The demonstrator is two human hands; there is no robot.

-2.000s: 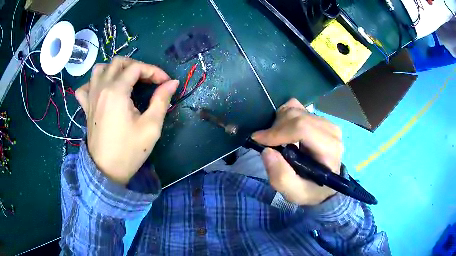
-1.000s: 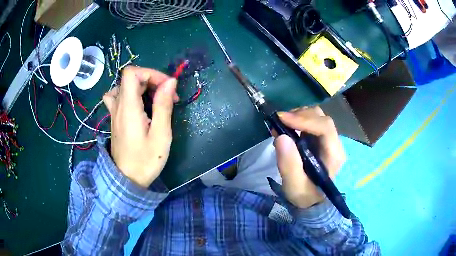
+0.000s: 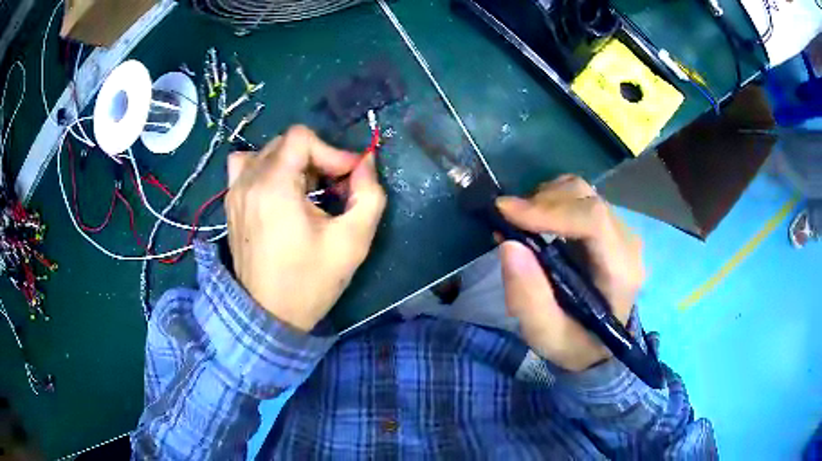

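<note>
My left hand (image 3: 302,230) pinches the lead wires (image 3: 363,162) between thumb and fingertips. A red wire runs from the fingertips to a small silver connector (image 3: 372,119) at the edge of the dark holding block (image 3: 365,93). My right hand (image 3: 572,270) grips the soldering iron (image 3: 577,293) like a pen. Its blurred barrel points up and left, with the tip to the right of the connector and apart from it. What lies inside my left palm is mostly hidden.
White solder spool (image 3: 123,106) and loose connectors (image 3: 216,85) lie upper left. Finished cables (image 3: 25,257) are far left. A yellow sponge (image 3: 628,94) sits in the stand tray at the right, an open brown box (image 3: 698,176) below it. Fan grille (image 3: 270,7) is at the top edge.
My left hand has moved right, closer to the connector, still pinching wires. The iron first swung upward, away from the wires; its barrel now points more to the left and is blurred.
</note>
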